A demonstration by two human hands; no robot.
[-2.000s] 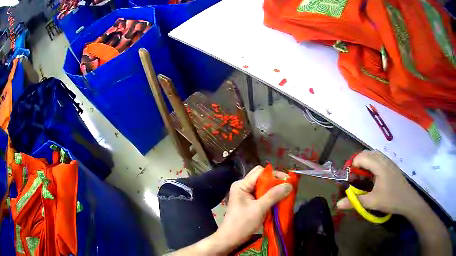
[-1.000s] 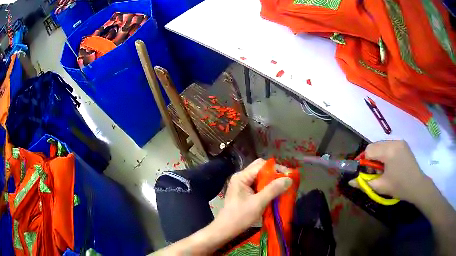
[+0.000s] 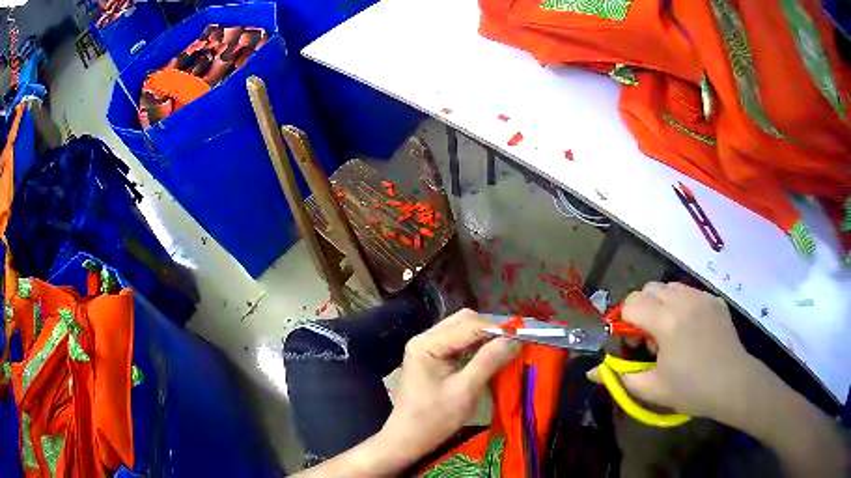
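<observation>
My left hand [image 3: 448, 378] pinches the top corner of an orange bag [image 3: 509, 401] over the lap. The bag hangs below the fingers, with a purple strip [image 3: 531, 411] down it and a green patterned panel [image 3: 467, 464] low down. My right hand [image 3: 686, 345] holds scissors [image 3: 644, 392] with yellow and red handle loops. The silver blades lie across the bag's corner at my left fingertips, with a bit of orange cloth showing at them. Whether the blades are fully closed is hard to tell.
A white table [image 3: 411, 56] on the right bears a bag stack [image 3: 690, 84], thread snips [image 3: 698, 217] and scraps. A wooden chair [image 3: 359, 219] holds orange offcuts [image 3: 411, 217]. A blue bin [image 3: 201, 177] stands behind it; another blue bin [image 3: 191, 383] with orange bags is at left.
The scissors have moved left from beside the bag onto its corner at my left fingertips. My left hand has turned slightly and the bag's top edge is now mostly covered.
</observation>
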